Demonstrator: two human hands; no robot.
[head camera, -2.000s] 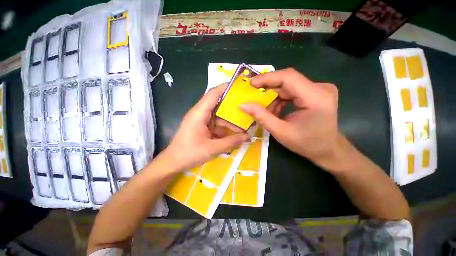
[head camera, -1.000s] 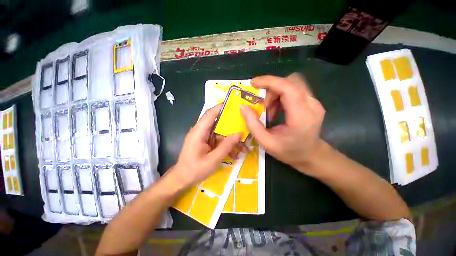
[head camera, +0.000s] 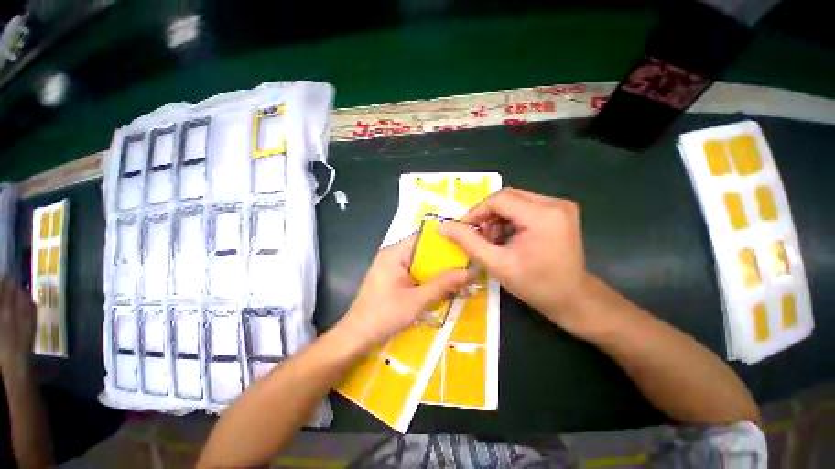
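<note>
My left hand (head camera: 395, 291) holds a phone frame with a yellow adhesive sticker (head camera: 438, 254) over it, above the central sheets. The frame's dark edge shows at its left and top; the rest is hidden by fingers. My right hand (head camera: 531, 240) is at the upper right of the frame, its thumb on the yellow sticker and its fingers bent at the corner. Central sticker sheets (head camera: 471, 366) with large yellow rectangles overlap under my hands. The frame tray (head camera: 233, 124) at the left holds rows of dark frames; one frame (head camera: 269, 131) at its top right has a yellow border.
A sticker sheet stack (head camera: 732, 252) lies at the right. Another yellow-pieced sheet (head camera: 50, 275) lies at far left, near another person's hand and arm (head camera: 18, 343). A dark block (head camera: 655, 87) stands at upper right. Printed tape (head camera: 439, 114) runs along the bench's far edge.
The view has shifted, so the bench appears lower and further right. The held frame is tilted differently and more covered by my fingers. Another person's arm has come into view at far left.
</note>
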